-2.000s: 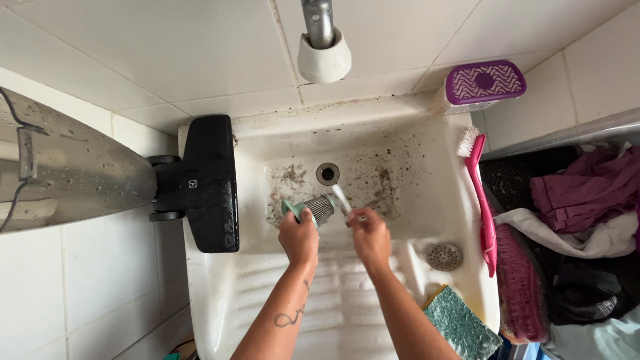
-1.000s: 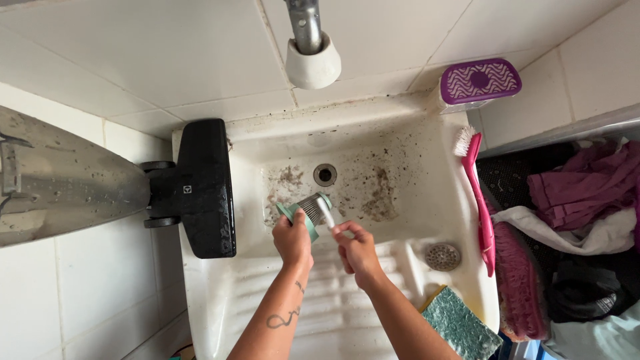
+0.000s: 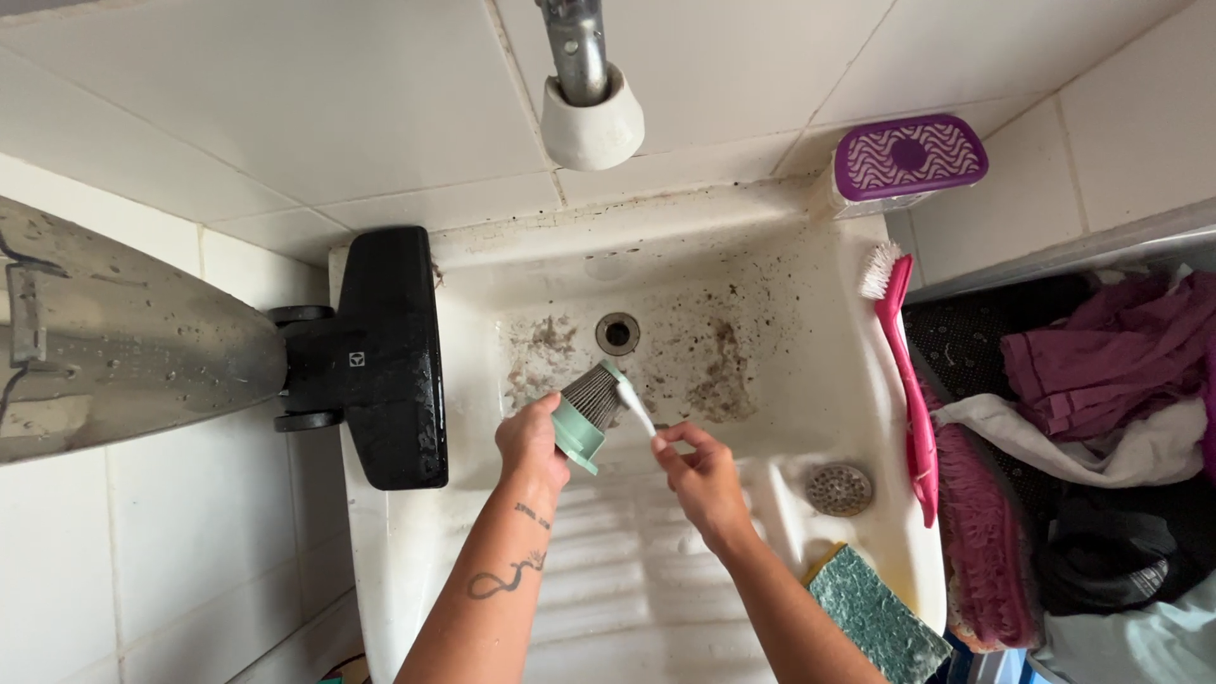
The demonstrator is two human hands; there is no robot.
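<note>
My left hand [image 3: 535,443] grips the green rim of a pleated cone-shaped vacuum filter [image 3: 591,399], tilted with its narrow end up toward the drain. My right hand [image 3: 700,475] pinches a small white brush, seemingly a toothbrush [image 3: 637,407], whose head touches the filter's pleats on the right side. Both hands are over the white laundry sink [image 3: 627,560], near the edge between basin and ribbed washboard. Dark dirt [image 3: 724,375] is spread over the basin floor around the drain [image 3: 617,333].
A black vacuum floor head [image 3: 385,359] rests on the sink's left edge beside a wet translucent container [image 3: 133,332]. A pink scrub brush [image 3: 909,399], metal strainer [image 3: 840,489], green sponge [image 3: 874,613] and purple-lidded box [image 3: 910,157] are at right. The faucet [image 3: 591,114] hangs above; clothes [image 3: 1092,370] lie far right.
The filter has tilted in my left hand, its narrow end now pointing more toward the drain. My right hand has shifted with the white brush, which stays at the pleats.
</note>
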